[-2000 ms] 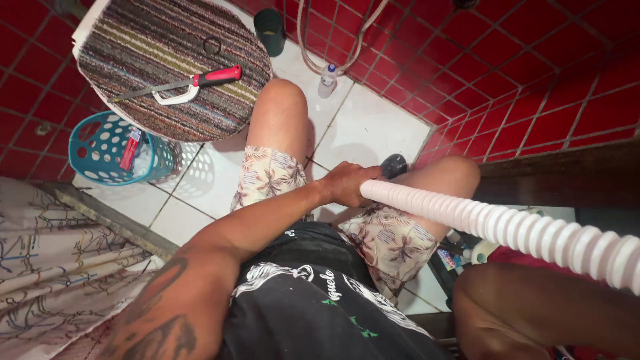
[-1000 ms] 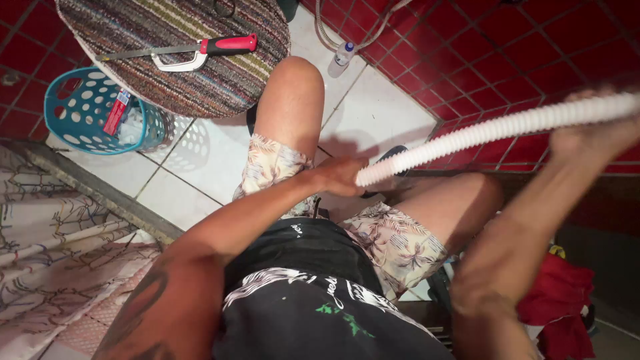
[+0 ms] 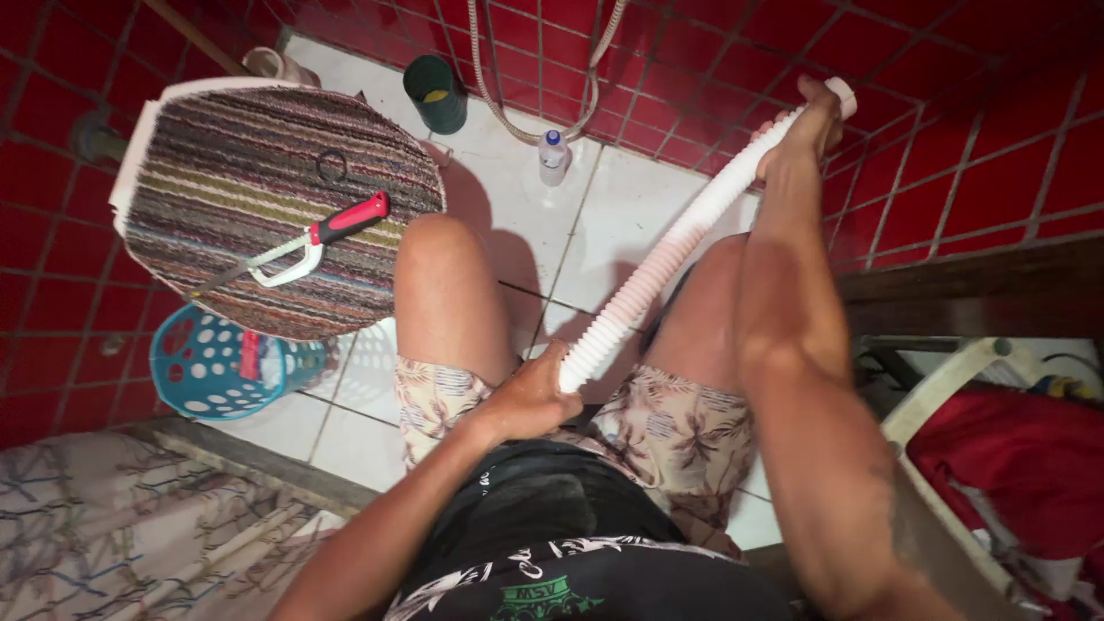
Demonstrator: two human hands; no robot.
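A white corrugated plastic hose runs slantwise above my knees. My left hand is closed around its near end, over my lap. Up by the red tiled wall, my right hand grips the far end, where a white collar sticks out past the fingers. Left of my knees, a small hacksaw with a red and black handle lies on a striped woven mat that covers a stool-like surface. A thin dark ring rests on the mat beyond the saw.
A blue perforated basket stands below the mat. Near the far wall are a dark green container, a small blue-capped bottle and a hanging metal shower hose. Red cloth lies on a pale frame at right. A patterned curtain hangs lower left.
My right hand, seen at the right edge a second ago, is now up near the wall. The hose has swung from nearly level to a steep slant and its far end now shows.
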